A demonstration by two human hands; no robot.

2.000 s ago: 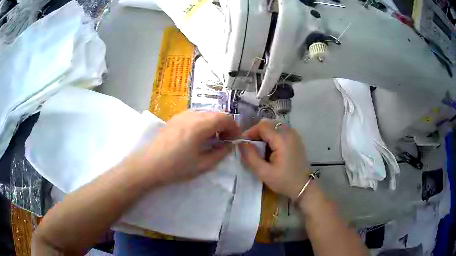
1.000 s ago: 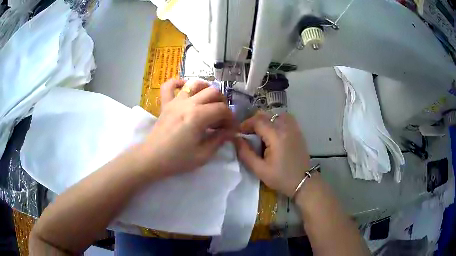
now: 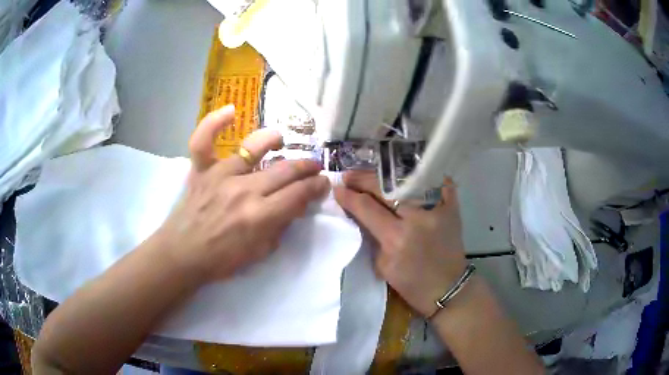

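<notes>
A wide white cloth panel (image 3: 271,300) lies from the machine's foot toward me and out to the left. A narrow white strip (image 3: 363,307) runs along its right edge toward me. My left hand (image 3: 242,201) holds the panel at the presser foot (image 3: 330,157), index and middle fingertips pressed on the cloth and other fingers raised. My right hand (image 3: 407,242) holds the cloth edge just right of the foot, fingertips close to the left ones and partly behind the machine head (image 3: 381,66). The needle tip and the exact grip under the fingers cannot be made out.
A bundle of narrow white strips (image 3: 546,227) lies right of the machine head, with a dark metal item (image 3: 610,233) beside it. A white cloth stack (image 3: 55,95) is at far left. Loose white cloth (image 3: 282,44) lies behind the foot, beside orange printed tape (image 3: 231,91).
Both hands have moved the joined cloth edges forward from in front of the foot to right at it. The left fingers have spread. The view has shifted, so the machine head appears larger.
</notes>
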